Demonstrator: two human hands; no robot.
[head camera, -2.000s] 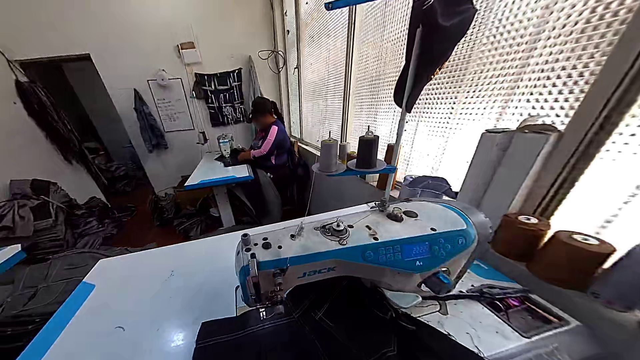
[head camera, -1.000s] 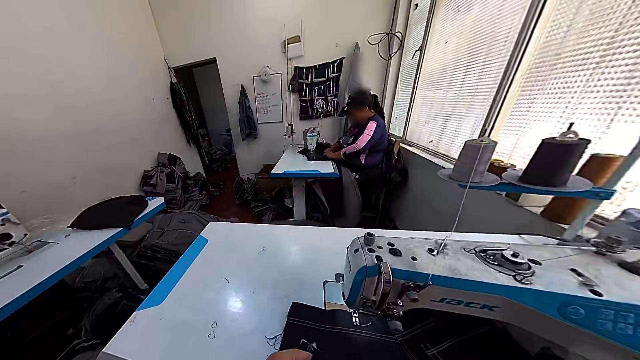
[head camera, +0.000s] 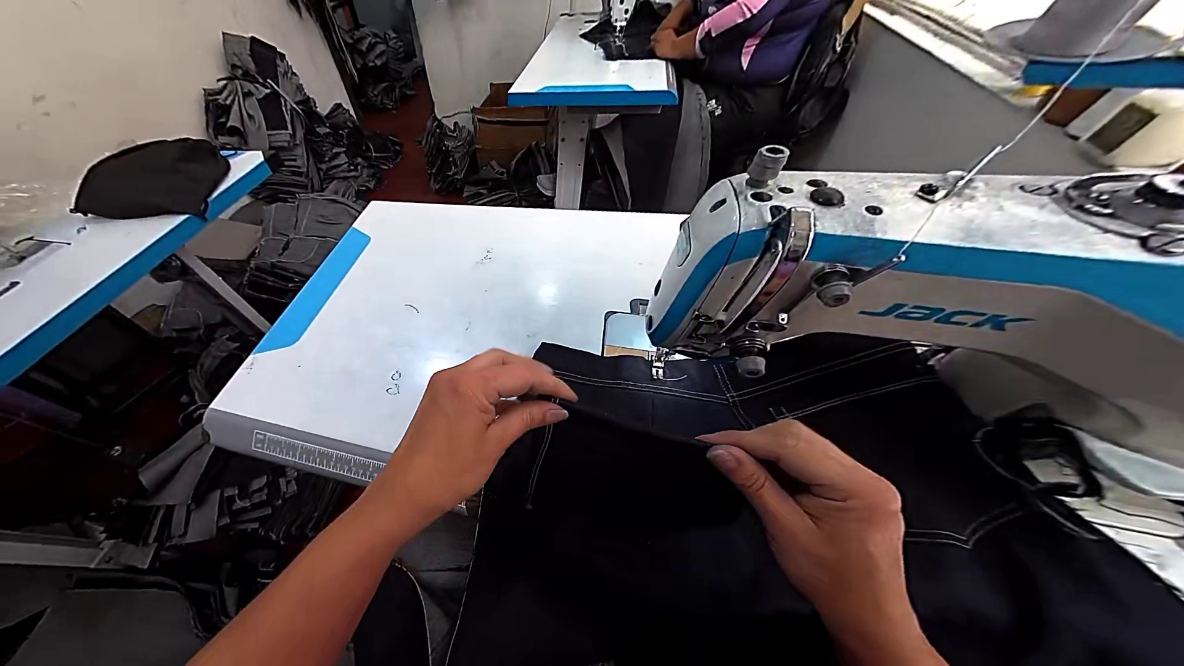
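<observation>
My left hand (head camera: 472,425) pinches an edge of a dark denim garment (head camera: 666,546) between thumb and fingers. Further right, my right hand (head camera: 823,509) grips the same folded edge with thumb and index finger. Pale topstitching runs along the cloth just beyond both hands. The presser foot (head camera: 658,363) of a Jack sewing machine (head camera: 925,277) stands over the garment's far part; whether it is lowered I cannot tell. The garment drapes over the table's near edge and continues under the machine arm to the right.
The white table (head camera: 462,287) extends left of the machine. Another table (head camera: 139,250) at the left bears a black cloth item (head camera: 153,178). Piles of grey garments (head camera: 305,129) lie on the floor. A co-worker (head camera: 749,37) sits at a farther table (head camera: 592,83). A thread (head camera: 994,153) runs down to the machine.
Both hands are now in view on the garment's edge; one second ago only a few fingertips showed at the bottom. The view has turned left and down since two seconds ago.
</observation>
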